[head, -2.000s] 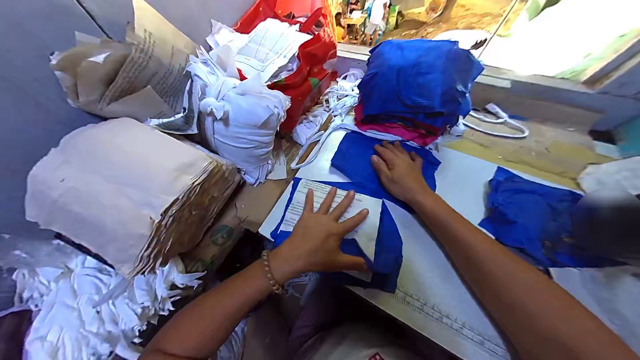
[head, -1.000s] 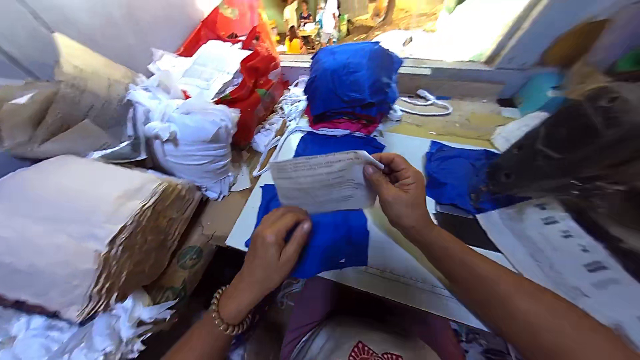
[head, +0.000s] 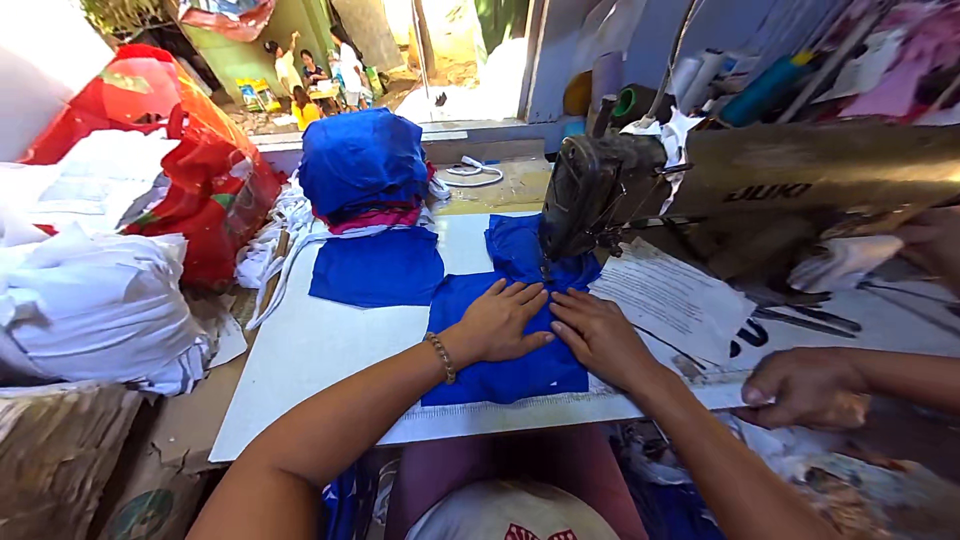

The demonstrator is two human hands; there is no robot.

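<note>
A blue fabric piece (head: 510, 375) lies flat on the white sewing table under both of my hands. My left hand (head: 506, 319), with a beaded bracelet at the wrist, rests palm down on it. Beside it my right hand (head: 600, 330) presses on the cloth's right part, fingers toward the needle. The head of a Juki sewing machine (head: 592, 187) stands just beyond my fingertips, with more blue fabric (head: 514, 244) bunched under and behind its needle. Another blue piece (head: 379, 268) lies to the left, before a tall stack of blue cloth (head: 364, 161).
Printed paper (head: 667, 300) and dark scissors (head: 814, 319) lie right of the needle. Another person's hand (head: 810, 386) is at the table's right edge. At left are a white cloth bundle (head: 97, 300), a red bag (head: 217, 217) and a brown paper stack (head: 60, 442). A white cord (head: 476, 174) lies behind.
The printed paper has left my hands and now lies right of the needle. Both hands have come down flat onto blue cloth beside the machine. The view has swung right.
</note>
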